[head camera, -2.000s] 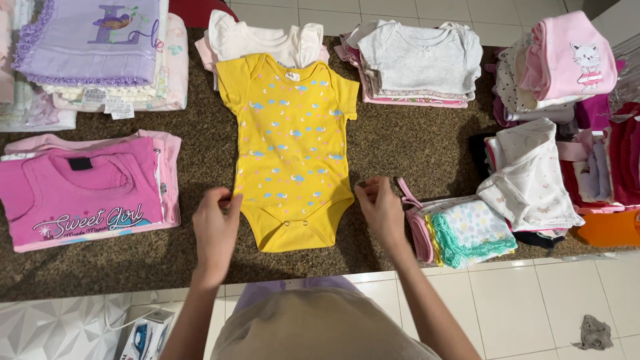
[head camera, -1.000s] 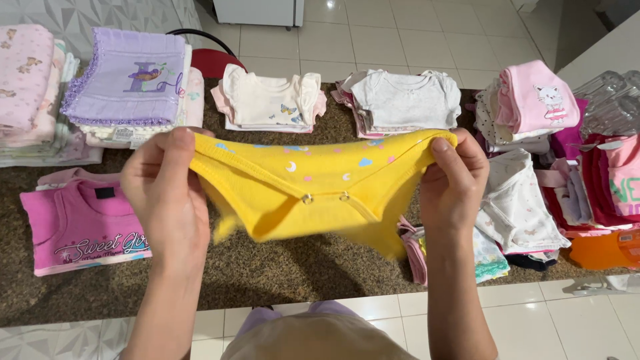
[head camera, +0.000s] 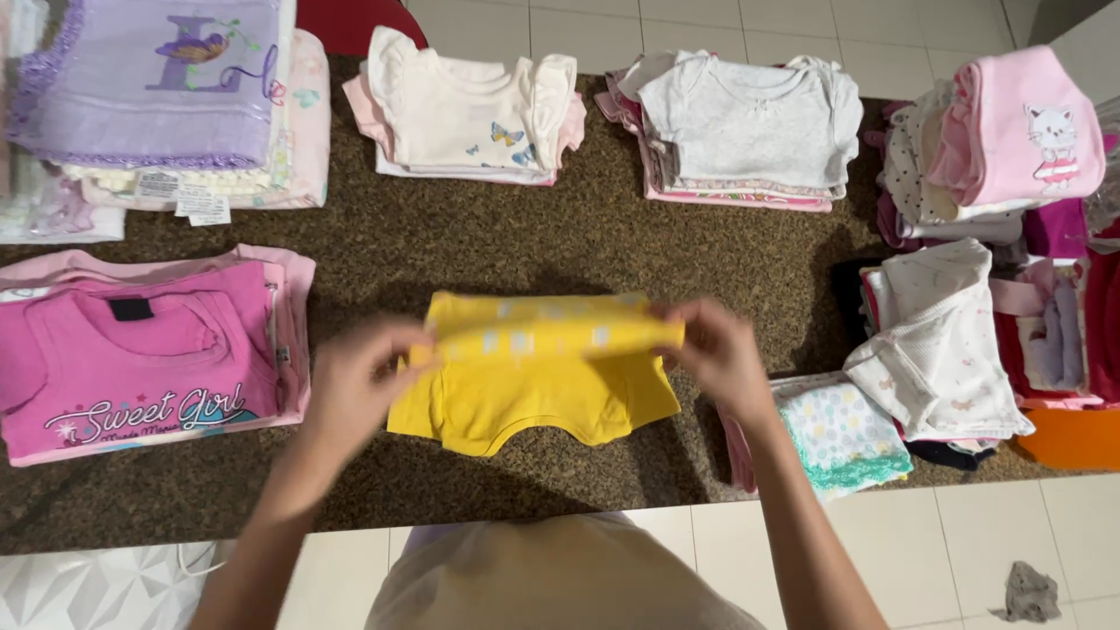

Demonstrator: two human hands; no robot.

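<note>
On the speckled granite counter (head camera: 569, 254) lies a yellow baby bodysuit (head camera: 534, 394), turned over, with its neckline and short sleeves toward me. Its lower part is doubled back in a blurred band that shows some of the print. My left hand (head camera: 372, 372) pinches the left end of this band, and my right hand (head camera: 713, 350) pinches the right end. A cream ruffled baby top (head camera: 455, 109) tops a pile behind the bodysuit; a light grey bodysuit (head camera: 752, 122) tops the pile to its right.
Pink sleeveless tops (head camera: 157, 350) are stacked at the left, below a purple fringed cloth (head camera: 210, 96). On the right are a folded pink garment with a cat (head camera: 1019, 131), a white printed garment (head camera: 945, 350) and a green-edged cloth (head camera: 840, 433). The counter's front edge runs close to me.
The yellow bodysuit lay flat, front up and neckline away from me, then was lifted by both hands. Now it rests on the counter, turned over and partly folded.
</note>
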